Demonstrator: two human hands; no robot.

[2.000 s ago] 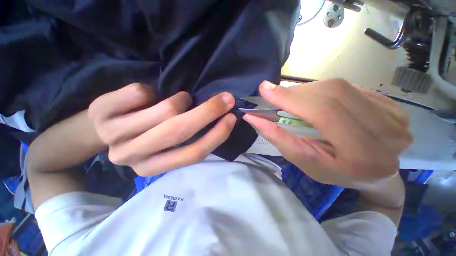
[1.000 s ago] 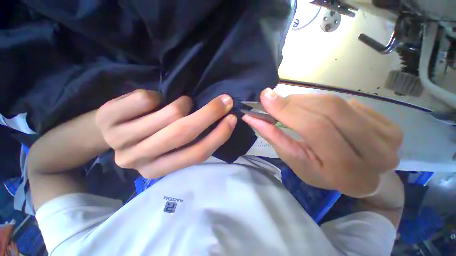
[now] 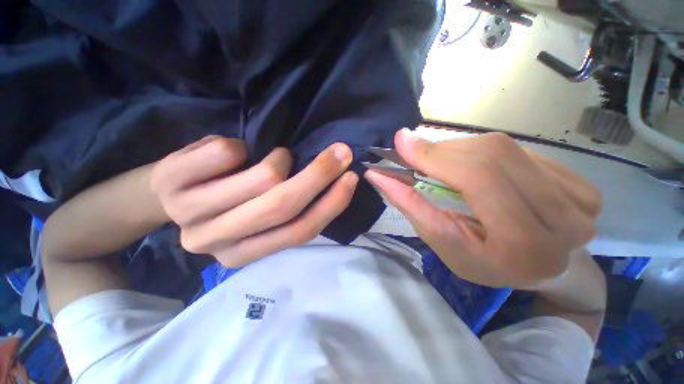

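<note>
A large dark navy garment fills the upper left. My left hand pinches a narrow part of it between thumb and fingertips, left of centre. A small dark pointed flap hangs below those fingertips. My right hand holds thread snips with metal blades and a pale green part. The blades are slightly apart and point left, with their tips at the cloth beside my left fingertips. The handle end is hidden in my right palm.
A cream sewing machine bed lies at the upper right, with a white front edge. A bent black lever and a ribbed pale knob are above it. Blue plastic crates show below. Light cloth is at the far left.
The green part of the snips shows more than a second ago, and the blades look more parted. My left hand has moved slightly right. The garment folds have shifted a little.
</note>
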